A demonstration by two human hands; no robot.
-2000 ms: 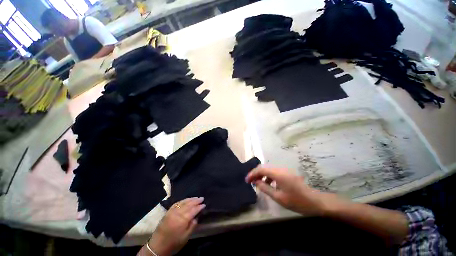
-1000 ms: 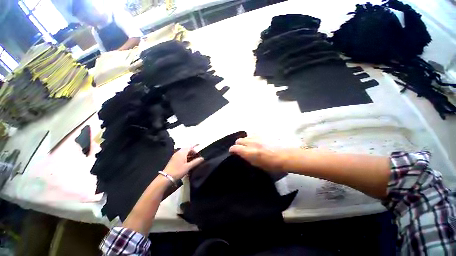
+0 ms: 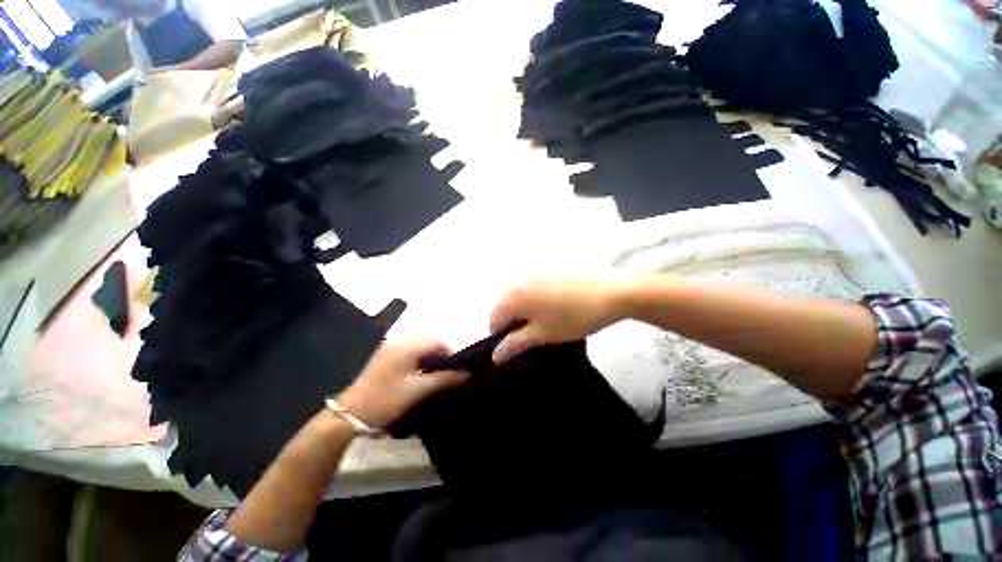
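A matte black bag panel (image 3: 527, 412) hangs over the table's front edge against my dark apron. My left hand (image 3: 398, 381) pinches its upper edge at the left. My right hand (image 3: 549, 316) pinches the same edge a little to the right. Between the two hands the edge shows as a narrow, thick black ridge (image 3: 475, 353). The fingertips under the panel are hidden. The panel's lower part blends into the dark apron.
Fanned stacks of black panels lie at left (image 3: 253, 318) and at centre back (image 3: 670, 143). A black strip heap (image 3: 797, 55) is far right. A small black piece (image 3: 112, 296) and yellow-beige layers (image 3: 49, 137) are left. A person's arm (image 3: 209, 57) shows behind.
The panel lay flat on the table under both hands. It now hangs over the front edge, and both hands are closed on its upper edge, closer together than before.
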